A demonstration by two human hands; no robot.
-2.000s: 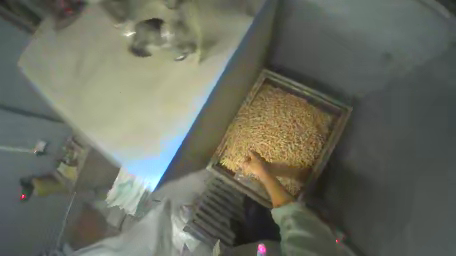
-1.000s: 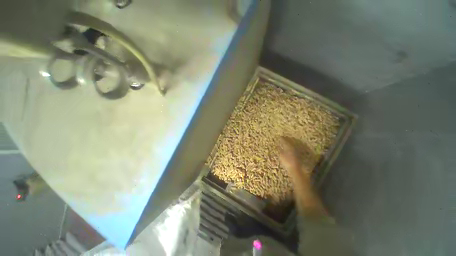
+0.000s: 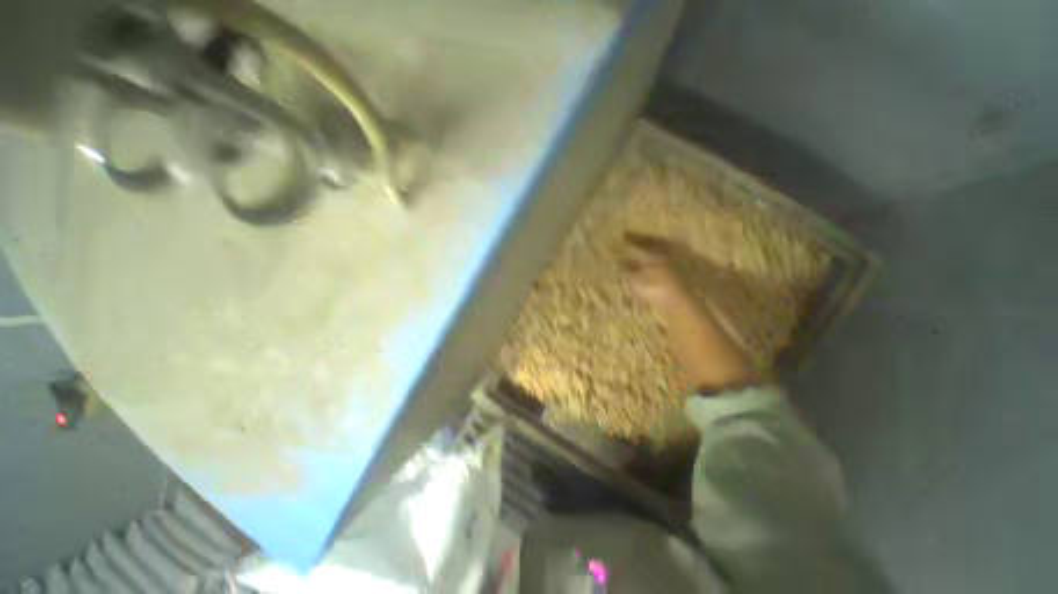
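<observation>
Tan-yellow pellets fill the metal-rimmed feed hopper nearly to its rim. My right hand is bare and blurred, reaching in from the lower right over the pellets, a little right of the hopper's middle. It touches or hovers just over the pellet surface; its fingers point to the upper left. Whether it holds pellets is hidden by blur. Its sleeve is pale green. My left hand is not in view.
The boiler cabinet with its blue edge stands left of the hopper, with blurred valves and pipework on top. A shiny white sack and the slatted step stand lie below. Grey wall is at the right.
My right hand has moved from the hopper's near edge to the right side, then up and further in across the pellets. The view has shifted, showing more of the boiler pipework.
</observation>
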